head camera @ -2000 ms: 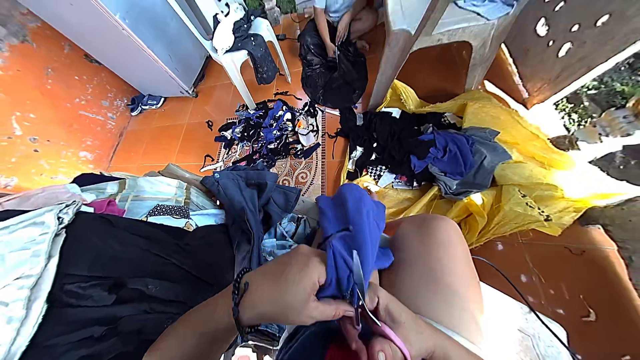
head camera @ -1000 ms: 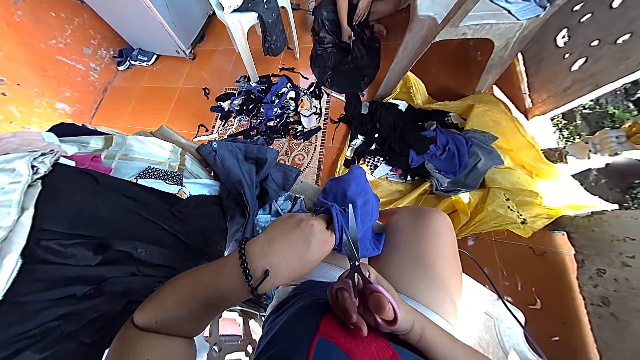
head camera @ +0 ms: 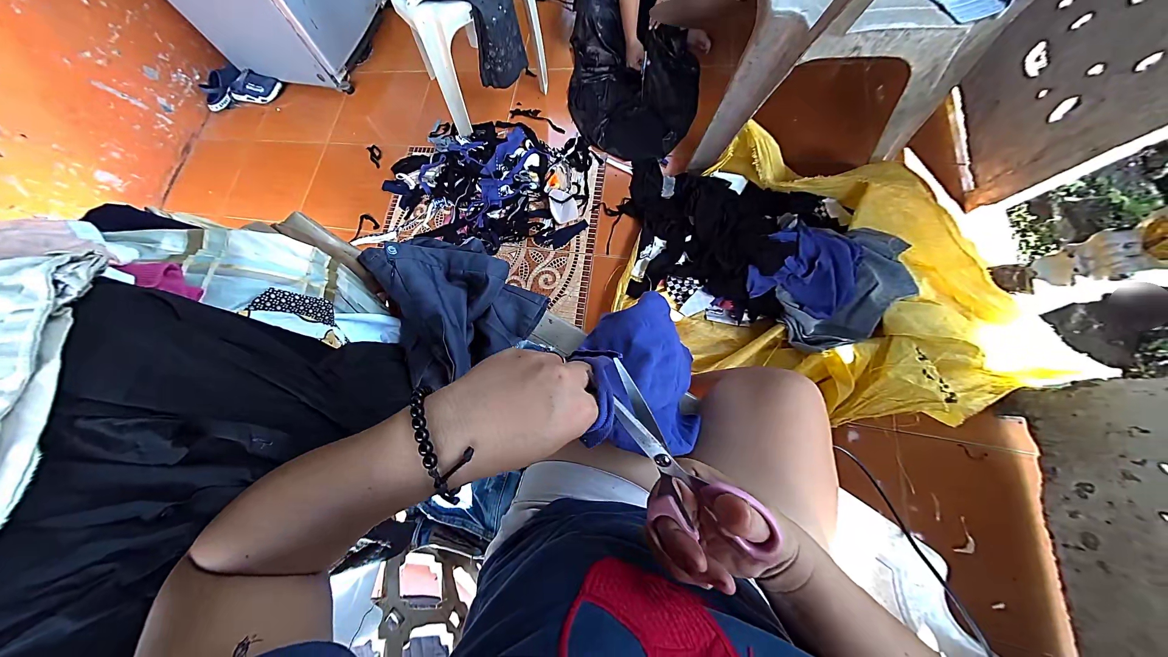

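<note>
Closed around a bunched edge of blue cloth (head camera: 652,365) is my left hand (head camera: 516,406), with a black bead bracelet at its wrist. The cloth hangs over my lap, beside my bare knee. My right hand (head camera: 712,529) has its fingers through the handles of pink-handled scissors (head camera: 671,465). The scissors' blades are parted and point up toward the cloth, close to my left hand; whether they touch the cloth I cannot tell. Part of the cloth in my left hand is hidden by the fingers.
A black garment (head camera: 210,438) and folded clothes lie at the left, with dark blue denim (head camera: 456,306) beside them. Cut scraps (head camera: 502,182) cover a patterned mat ahead. A yellow sack (head camera: 922,274) lies under more cloth at the right. Beyond, a person with black cloth (head camera: 634,91) sits near plastic chairs (head camera: 443,55).
Two seconds ago the scissors were at the blue cloth, close to both hands. My right hand then drew back toward my body, and the blades are parted wider now.
</note>
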